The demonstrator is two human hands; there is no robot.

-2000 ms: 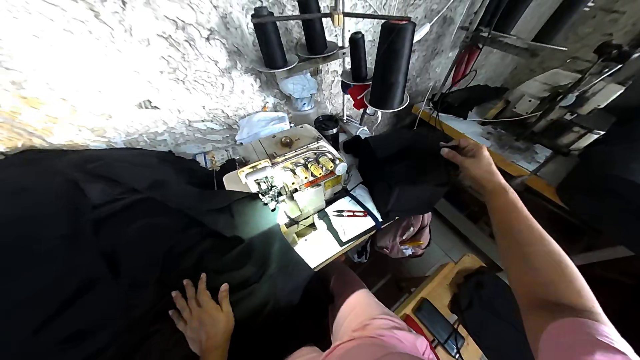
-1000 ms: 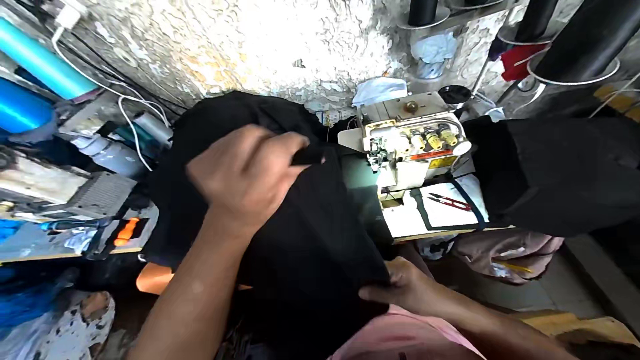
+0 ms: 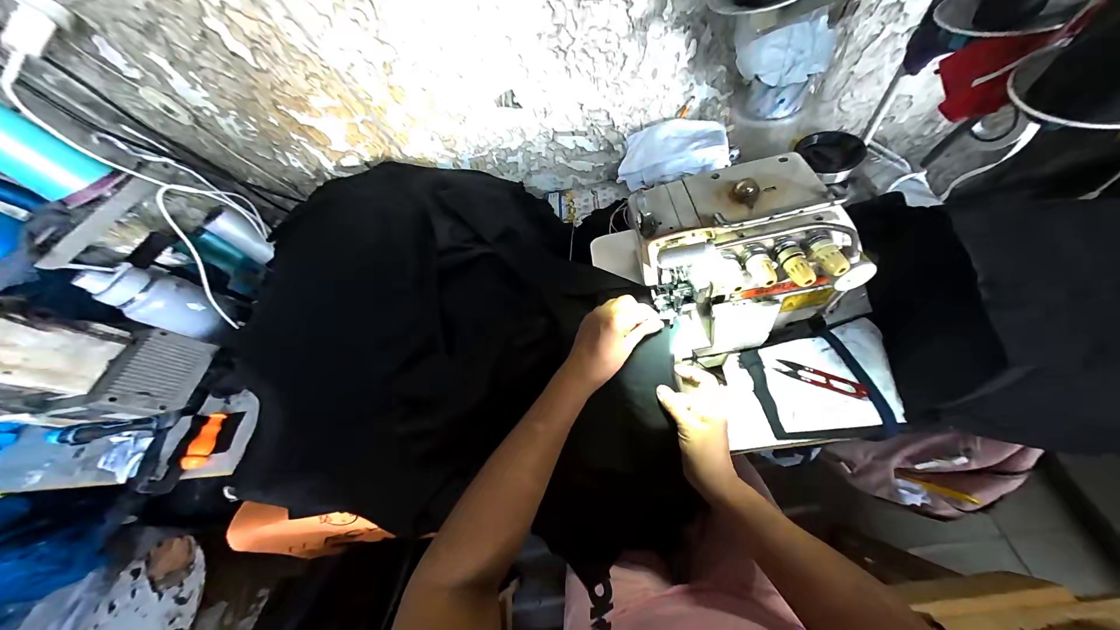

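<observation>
Black fabric (image 3: 420,350) lies spread over the work surface and my lap, its right edge running up to the needle area of an overlock sewing machine (image 3: 744,262). My left hand (image 3: 615,337) rests on the fabric just left of the presser foot, fingers bent and pressing on it. My right hand (image 3: 700,411) is at the fabric's right edge, below the foot, with the edge between thumb and fingers. The machine's lamp lights the spot. Red-handled thread snips (image 3: 822,380) lie on the white surface right of my right hand.
More black fabric (image 3: 1032,315) is heaped right of the machine. A dark cup (image 3: 829,156) and white cloth (image 3: 674,150) are behind it. Thread cone holders stand at upper right. Another machine (image 3: 131,372) and an orange-handled tool (image 3: 203,441) are at left; a pink cloth bundle (image 3: 941,472) sits lower right.
My left hand, raised over the fabric one second ago, has come down beside the presser foot. My right hand has moved up to the fabric edge at the machine. The view has swung left since two seconds ago.
</observation>
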